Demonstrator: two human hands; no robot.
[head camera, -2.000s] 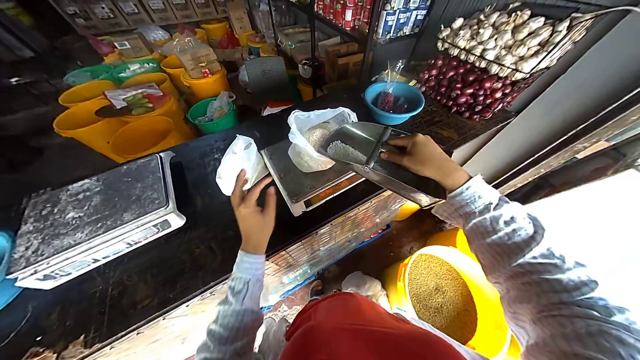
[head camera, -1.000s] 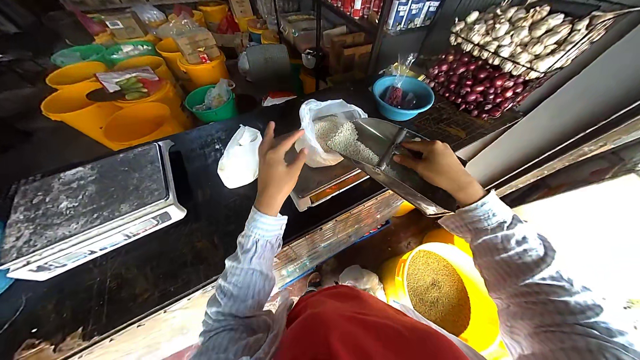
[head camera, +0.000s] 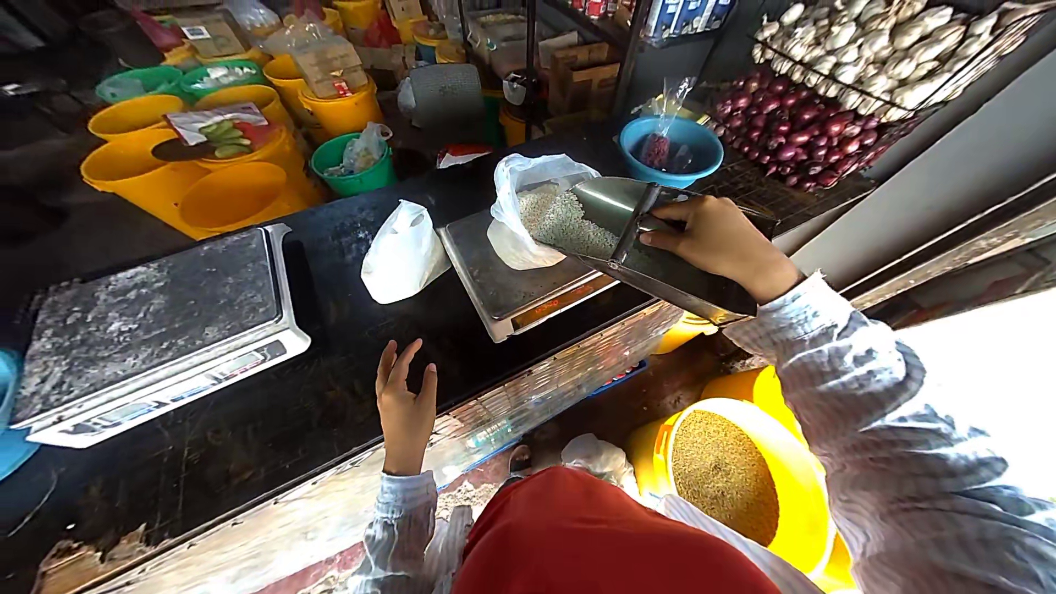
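My right hand (head camera: 714, 243) grips the crossbar of a metal scoop (head camera: 660, 256), whose mouth rests in the opening of a white plastic bag (head camera: 520, 239). Pale grains (head camera: 573, 227), which look like rice, lie on the scoop's lip and in the bag. That bag stands on the metal pan of a digital scale (head camera: 495, 285) with a lit red display. My left hand (head camera: 407, 404) holds nothing; its fingers are apart above the counter's front edge. Between it and the scale's back left side stands a second, closed white bag (head camera: 403, 254).
A second, dusty scale (head camera: 157, 322) sits at the left on the black counter (head camera: 330, 396). A blue basin (head camera: 670, 150) is behind the scoop, with red onions (head camera: 800, 128) and garlic (head camera: 858, 49) at the right. A yellow bucket of grain (head camera: 726, 478) stands below at right.
My left hand has moved away from the bag on the scale, back towards the counter's front edge. The scoop, still in my right hand, remains at the bag's mouth.
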